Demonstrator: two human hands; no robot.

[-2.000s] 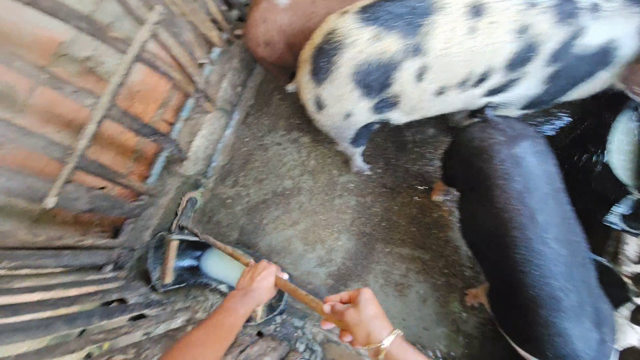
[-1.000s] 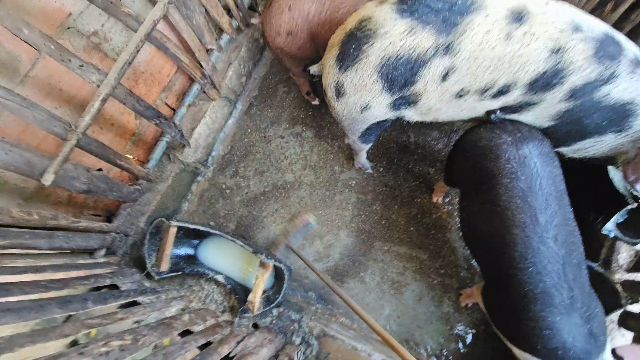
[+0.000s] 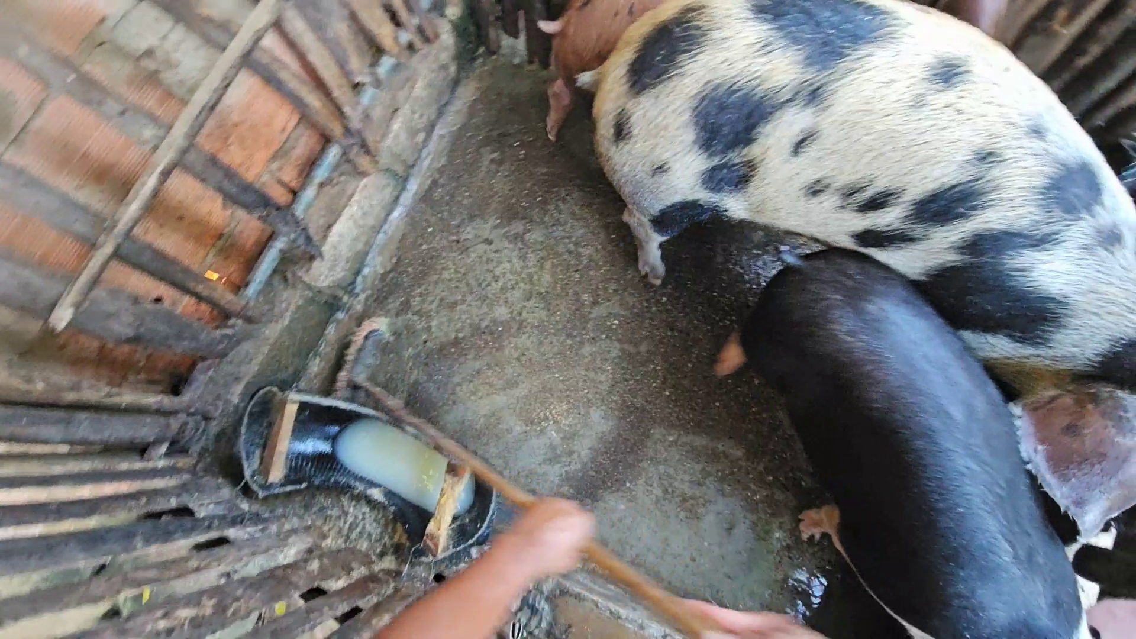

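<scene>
My left hand (image 3: 555, 535) is closed around a long wooden handle (image 3: 621, 572), above the right end of the trough. Lower down, at the bottom edge, my right hand (image 3: 745, 621) grips the same handle, partly cut off by the frame. The handle runs up and left to a narrow tool head (image 3: 359, 355) resting on the floor by the low wall; its exact kind is hard to tell. Just below it lies a black trough (image 3: 311, 413) with two wooden crosspieces and cloudy pale liquid (image 3: 386, 457).
A large black-spotted pale pig (image 3: 843, 133), a black pig (image 3: 914, 435) and a reddish pig (image 3: 595, 31) stand on the wet concrete floor (image 3: 532, 355). Wooden slats (image 3: 106, 532) and a brick wall (image 3: 84, 160) with poles bound the left side.
The tool head has moved from the floor right of the trough to beside the low wall, above the trough. Both hands, out of view one second ago, show again on the handle.
</scene>
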